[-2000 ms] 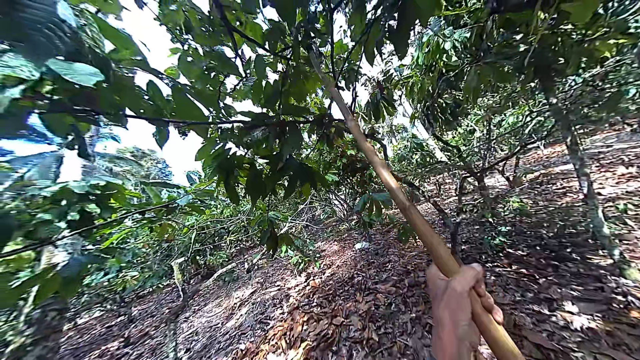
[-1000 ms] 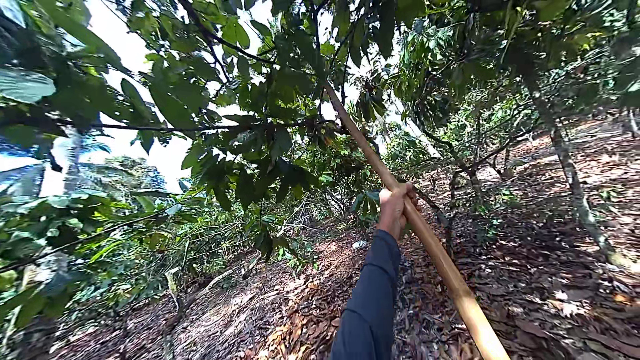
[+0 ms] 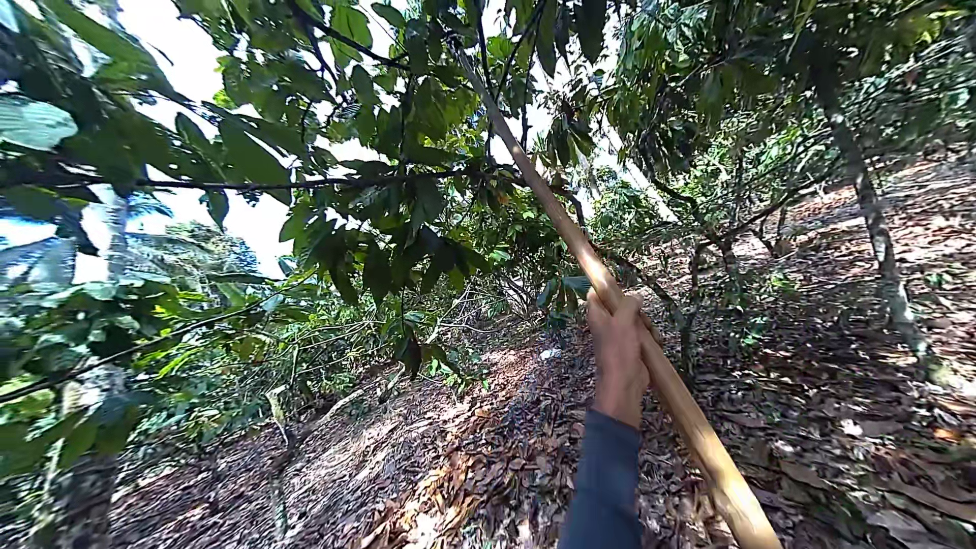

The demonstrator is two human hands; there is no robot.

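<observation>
My left hand, at the end of a dark blue sleeve, is closed around a long, smooth wooden pole. The pole slants from the lower right up to the upper left, and its far end lies among the leaves and thin branches of a tree, where its tip is hard to make out. A thin dark branch runs nearly level to the left of the pole, with broad green leaves hanging around it. My right hand is out of view, and the pole's near end is cut off by the bottom edge.
Dry brown leaves cover the sloping ground. A slim tree trunk stands on the right, with low, bent branches nearer the middle. A short cut stump and a thicker trunk are at the left.
My left hand has moved farther up the pole than two seconds ago, and more of the sleeve shows. The pole's far end remains among the branches.
</observation>
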